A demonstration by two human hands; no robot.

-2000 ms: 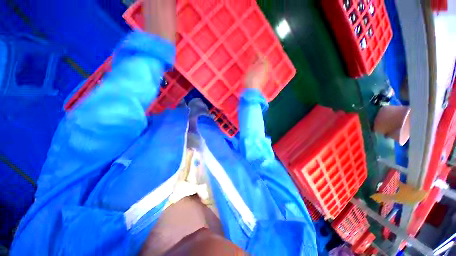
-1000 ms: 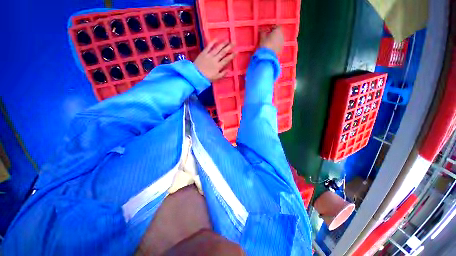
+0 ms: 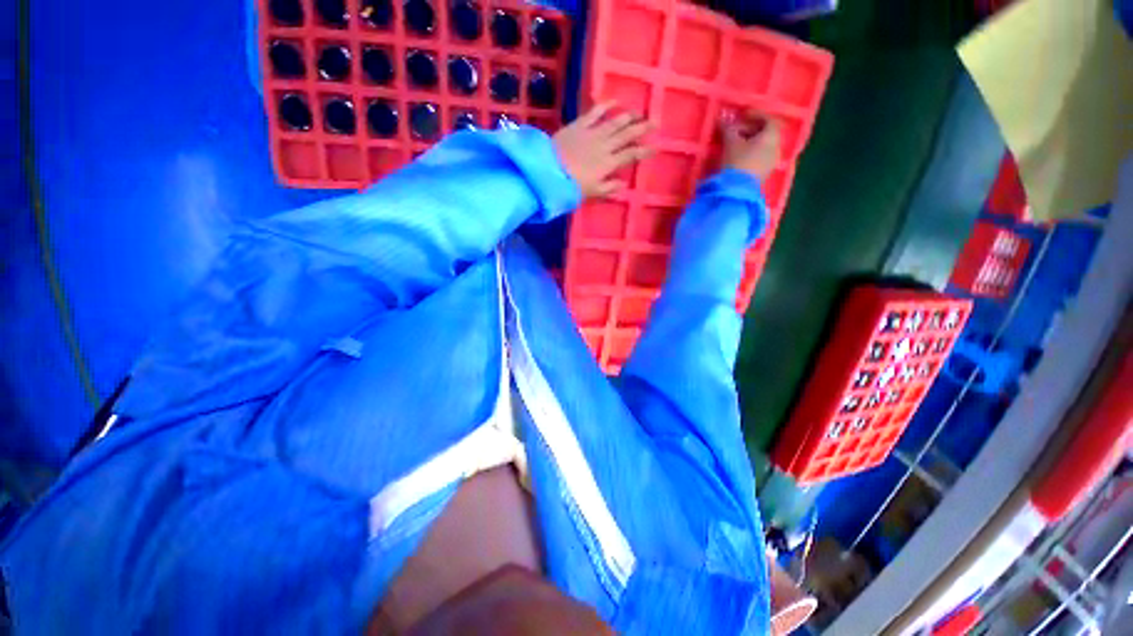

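Observation:
A red compartment tray (image 3: 696,52) with empty-looking square pockets lies in front of me, on or by the green surface. My left hand (image 3: 601,152) is spread with fingers apart over its left side and holds nothing visible. My right hand (image 3: 753,144) is at a pocket on its right side, fingers bent inward. Whether it holds a small piece cannot be told. A second red tray (image 3: 336,162), its pockets mostly filled with dark round discs, lies to the left of the first. My left sleeve hides part of its lower edge.
A thick red tray or stack (image 3: 801,454) with shiny pieces stands on the green surface (image 3: 814,236) at right. A yellowish sheet (image 3: 1056,112) hangs at upper right. A grey curved edge (image 3: 994,528) and a round brownish object (image 3: 793,611) are at lower right. Blue floor (image 3: 137,149) lies left.
Two seconds ago my left hand was blurred at the empty tray's upper left edge; now it is spread over the tray. The view has turned, bringing the disc-filled tray into view.

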